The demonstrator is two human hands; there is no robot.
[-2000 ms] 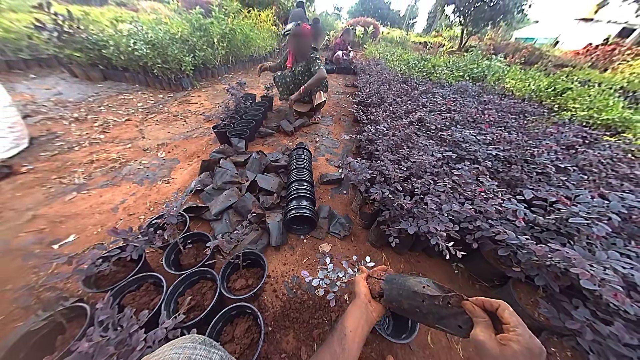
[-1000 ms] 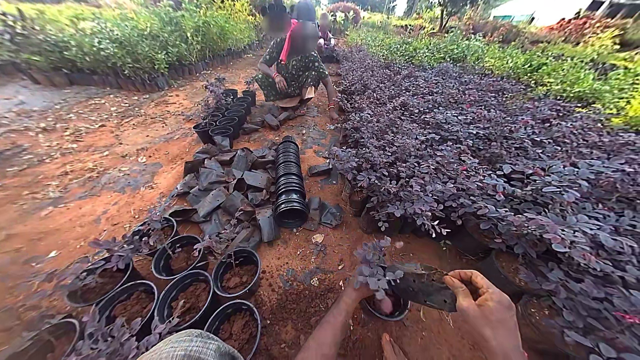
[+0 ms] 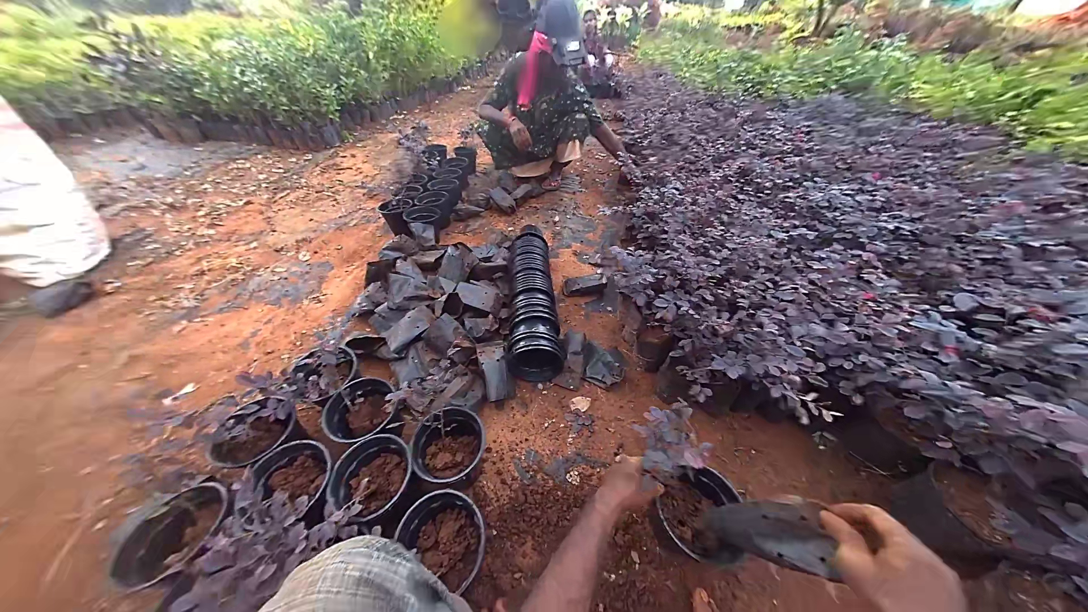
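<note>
My left hand [image 3: 629, 486] grips the base of a small purple-leaved seedling [image 3: 673, 440] at the left rim of a black plastic pot [image 3: 722, 488]. Reddish soil lies inside that pot. My right hand [image 3: 888, 552], at the lower right, holds a black polythene grow bag [image 3: 778, 531] by one end; its other end hangs over the pot's right side. Several black pots with soil [image 3: 372, 478] stand to the left, some with purple seedlings. Beyond them lie a stack of nested black pots [image 3: 535, 306] on its side and a heap of grow bags [image 3: 442, 297].
Dense purple-leaved plants [image 3: 833, 255] in bags line the right side. A person [image 3: 544, 110] squats ahead beside more black pots [image 3: 433, 191], with another person behind. Green plants [image 3: 280, 68] in bags and a white sack [image 3: 38, 204] are at the left.
The bag in my right hand, earlier held above the pot near my left hand, is now tilted down over the pot's side. My left hand has the seedling at the pot's rim.
</note>
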